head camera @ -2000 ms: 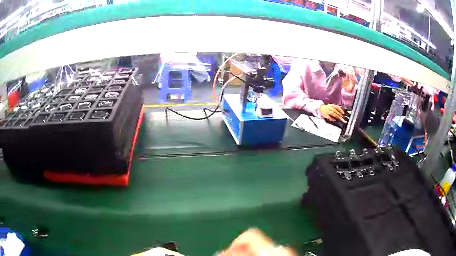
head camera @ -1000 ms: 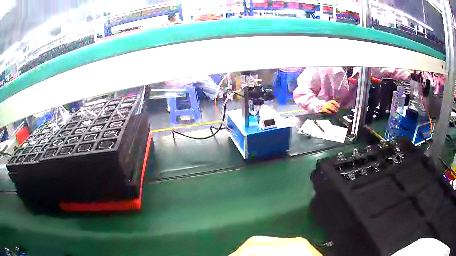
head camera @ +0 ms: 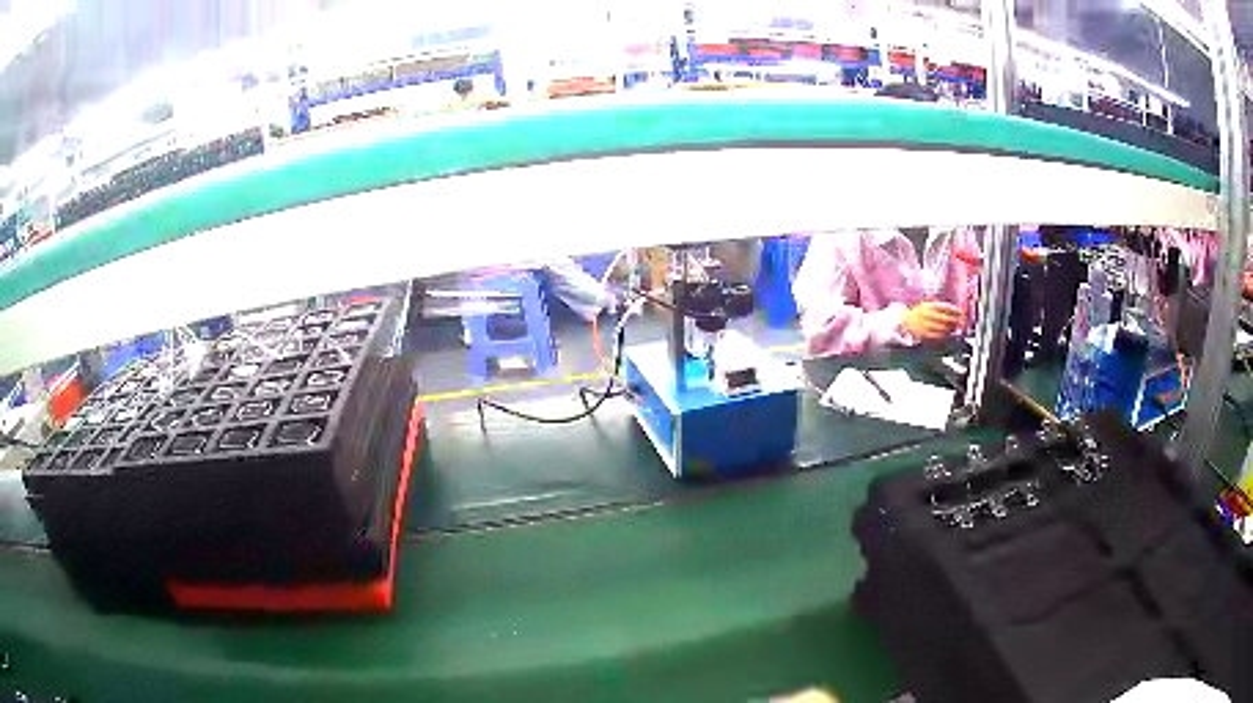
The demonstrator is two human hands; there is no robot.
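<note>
The matte black foam tray stack (head camera: 1044, 591) stands at the right; silver looped clip units (head camera: 983, 508) sit in pockets at its far edge, with bare shallow pockets nearer me. A small pale sliver at the bottom edge, left of this stack, seems to be my right hand (head camera: 804, 696); its fingers and anything in them are cut off. My left hand is out of the picture. A white rounded patch (head camera: 1171, 691) overlaps the stack's near edge at the bottom right; I cannot tell what it is.
Black gridded trays (head camera: 220, 522) with units in the pockets stand at left on a red tray (head camera: 282, 595). A blue bench fixture (head camera: 721, 426) with post and cable stands across the green mat (head camera: 618, 591). A shelf edge (head camera: 618, 186) spans above. A person in pink sits beyond.
The view has tilted up, so the bench shows lower. The hand shapes at the bottom have shrunk to one small sliver. The blue bin at the lower left has left the picture.
</note>
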